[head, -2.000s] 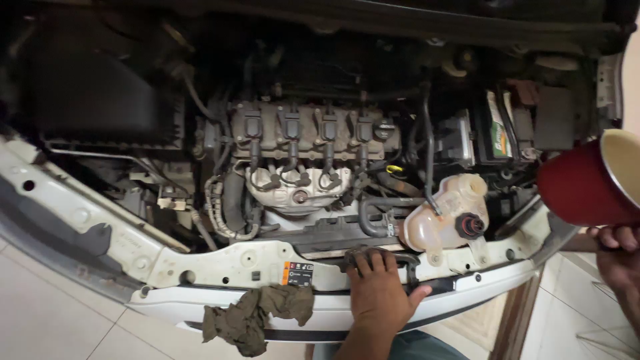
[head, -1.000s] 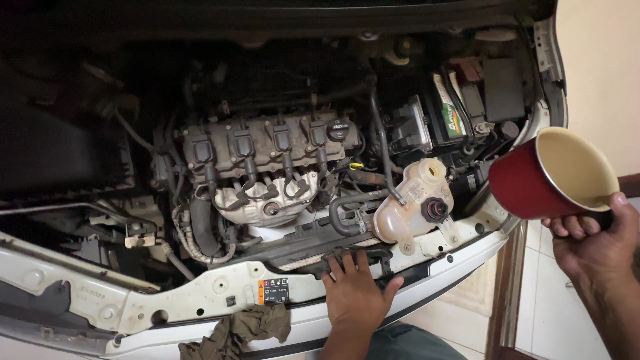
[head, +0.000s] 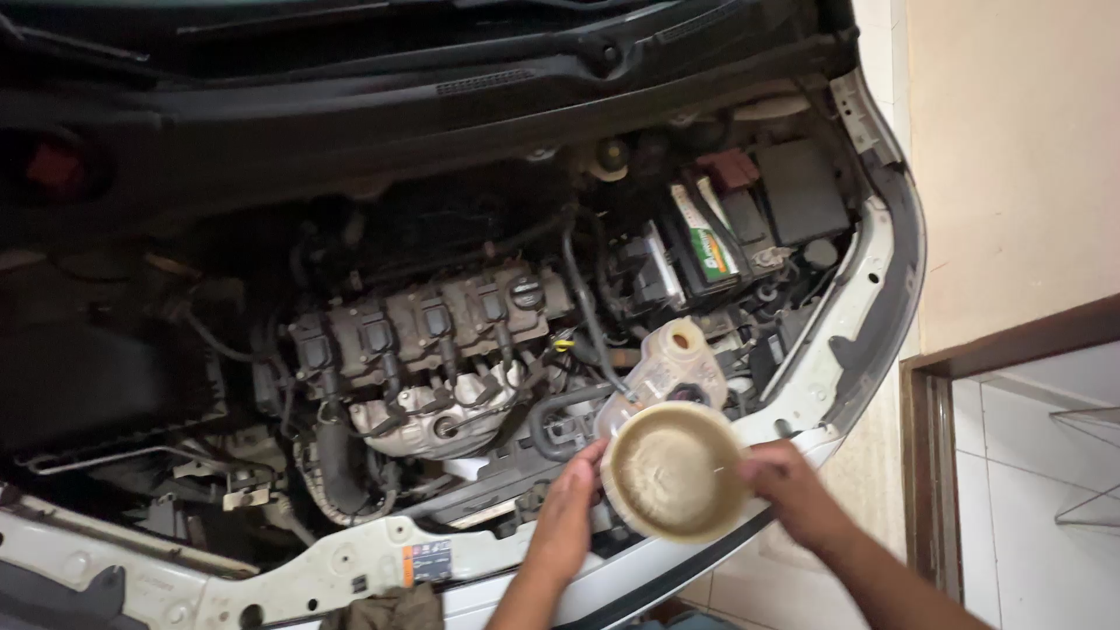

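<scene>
A round mug or pot [head: 676, 472] with a cream-coloured inside is held over the front edge of the engine bay. My left hand [head: 567, 516] touches its left side, with the fingers partly hidden behind it. My right hand [head: 792, 490] grips it on the right. Directly beyond the rim sits the translucent coolant expansion tank [head: 672, 363], whose filler neck [head: 682, 336] stands uncapped. A dark cap on the tank's lower part is partly covered by the vessel. Whether the vessel holds liquid is hard to tell.
The engine [head: 429, 332] with its ignition coils fills the middle. Behind the tank is the car battery [head: 704, 236]. A crumpled brown cloth [head: 385, 608] lies on the white front panel [head: 306, 569]. Beyond the car's right side are a wall and a dark door frame [head: 929, 472].
The vessel has moved left from the far right to in front of the tank. My left hand has left the front panel and now touches the vessel. The view has shifted.
</scene>
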